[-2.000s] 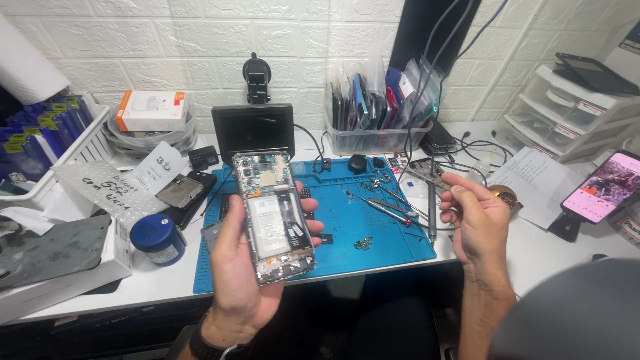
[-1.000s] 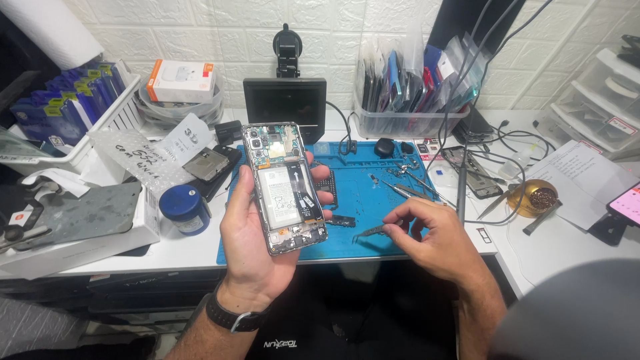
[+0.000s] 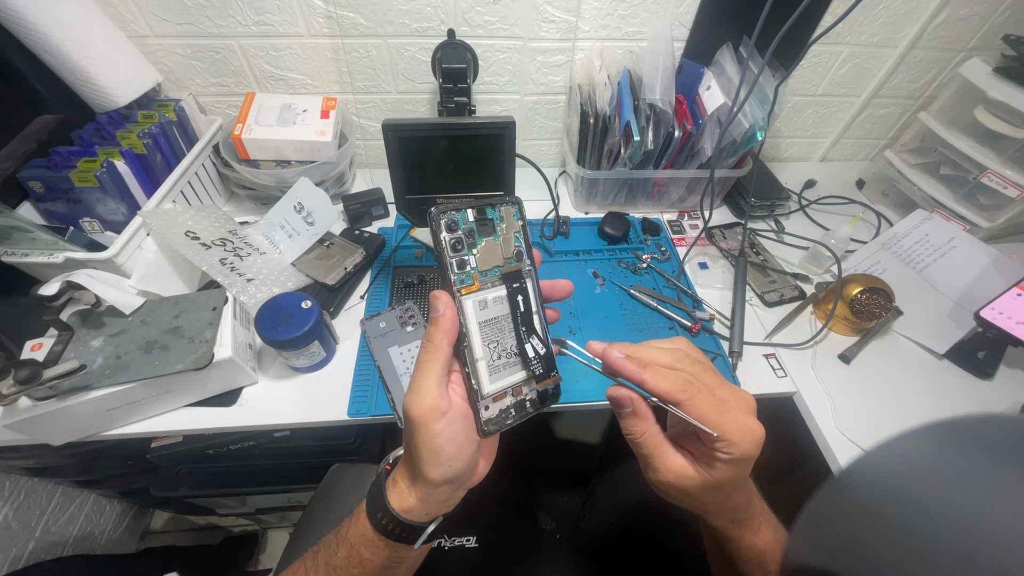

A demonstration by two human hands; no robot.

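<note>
An opened Samsung smartphone [image 3: 500, 320], with its circuit board, cameras and battery [image 3: 494, 342] exposed, rests in my left hand [image 3: 448, 392], thumb on one long edge and fingers round the other. A black flex cable [image 3: 526, 324] runs along the battery. Metal tweezers [image 3: 632, 380] are pinched between the thumb and fingers of my right hand [image 3: 696, 424]. Their tips are close to the phone's right edge by the flex cable; whether they touch it I cannot tell. Beneath lies a blue silicone repair mat [image 3: 592, 384]. A phone back cover [image 3: 392, 344] lies left of the phone.
Screwdrivers [image 3: 656, 310] and small parts lie on the mat. Behind it stand a small monitor [image 3: 450, 164] and a plastic bin of bagged phones [image 3: 656, 188]. A blue jar [image 3: 294, 330] is at left; a brass tip cleaner [image 3: 856, 304] and a soldering iron [image 3: 738, 308] are at right.
My right hand, over the mat's right side earlier, has come left to the phone and now holds tweezers beside it. The phone stays in my left hand. The view has shifted.
</note>
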